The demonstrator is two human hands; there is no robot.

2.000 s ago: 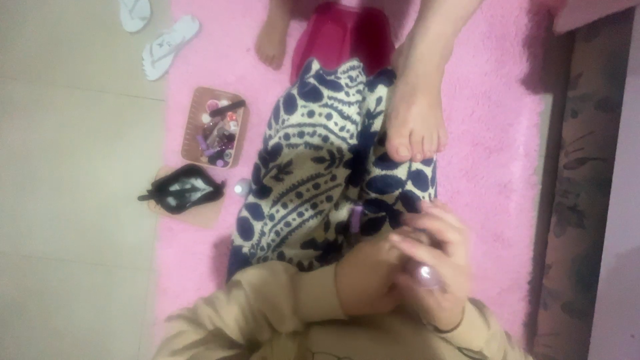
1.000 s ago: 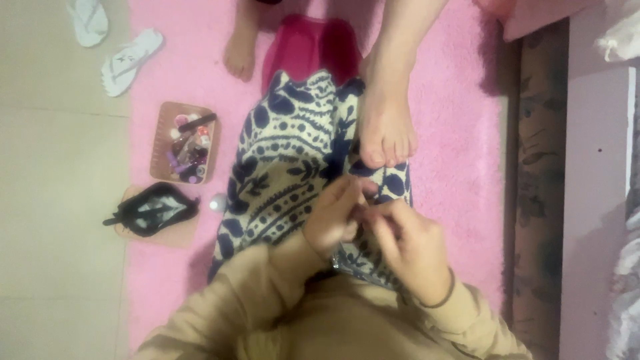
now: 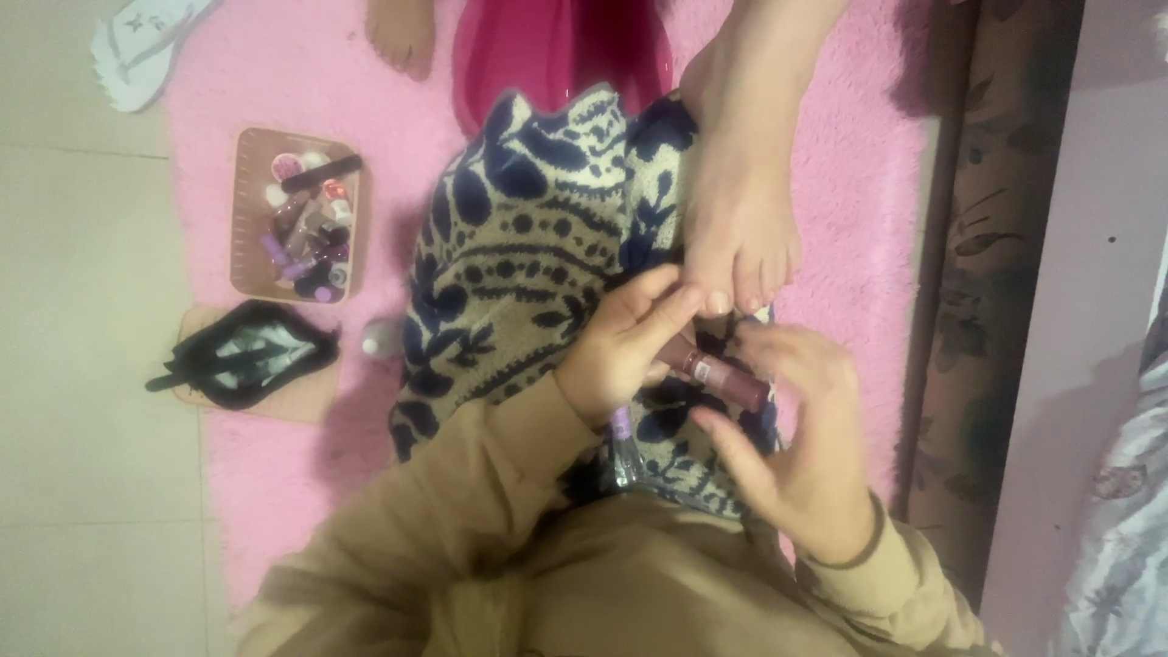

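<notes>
My left hand (image 3: pixel 630 342) holds a mauve nail polish bottle (image 3: pixel 716 372) below its palm, with thumb and forefinger at the big toe of another person's foot (image 3: pixel 739 219). To the right of the bottle, my right hand (image 3: pixel 808 433) is spread, its fingers slightly blurred and nothing seen between them. The foot rests on a blue and cream patterned towel (image 3: pixel 520 274) laid over my lap. A clear bottle with a purple cap (image 3: pixel 625 452) lies on the towel near my waist.
On the pink rug (image 3: pixel 858 228) at the left are a basket (image 3: pixel 239 219) of nail polish bottles, an open black pouch (image 3: pixel 251 356) and a small white-capped bottle (image 3: pixel 379 339). A magenta plastic basin (image 3: pixel 511 55) stands beyond the towel. White flip-flops (image 3: pixel 141 50) lie upper left.
My hands, close together before, are now apart: the left has moved up to the big toe, the right is open to its right. The mauve bottle now shows plainly.
</notes>
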